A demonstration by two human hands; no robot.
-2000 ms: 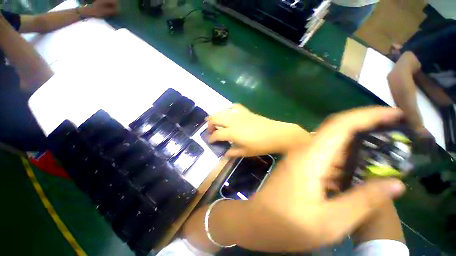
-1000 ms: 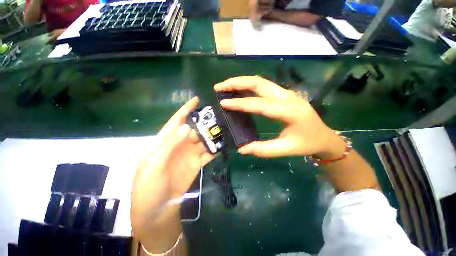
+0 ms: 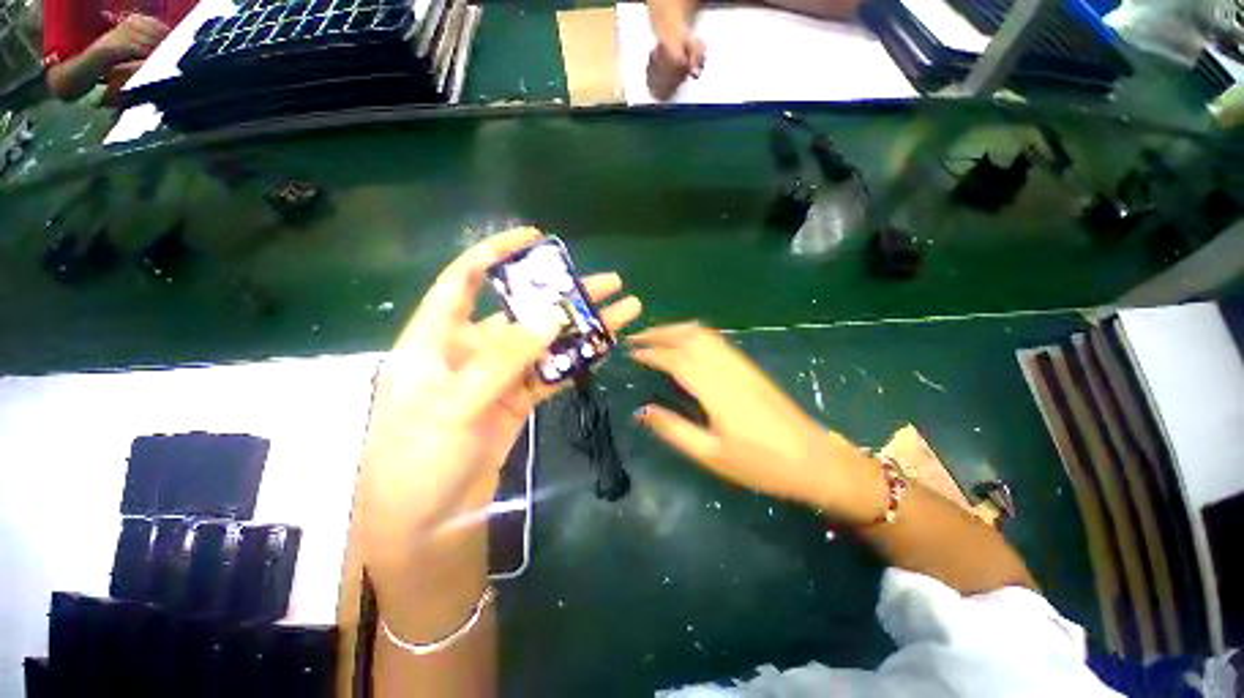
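Observation:
My left hand [image 3: 457,368] holds an open black plastic housing [image 3: 557,308] with a white, silver and yellow circuit board showing inside. The thumb lies across the board. A thin black cord [image 3: 595,443] hangs in a bundle from the housing's lower end. My right hand [image 3: 750,409] is just right of the housing, slightly blurred, fingers apart and holding nothing that I can see. The black cover seen earlier does not show in it. A pale-rimmed smartphone [image 3: 527,505] lies partly hidden behind my left wrist.
Black cases [image 3: 205,566] stand in rows on a white sheet [image 3: 55,464] at left. Layered boards [image 3: 1121,491] are at far right, a tan scrap [image 3: 928,464] beside my right wrist. Corded parts [image 3: 993,180] lie on the green belt [image 3: 655,177]. Stacked trays [image 3: 307,55] and people's hands are beyond.
Since one second ago, the black cover has left my right hand, which has moved down. My left thumb has moved onto the board. The tan scrap now shows. Earlier, the view faced the left-hand cases.

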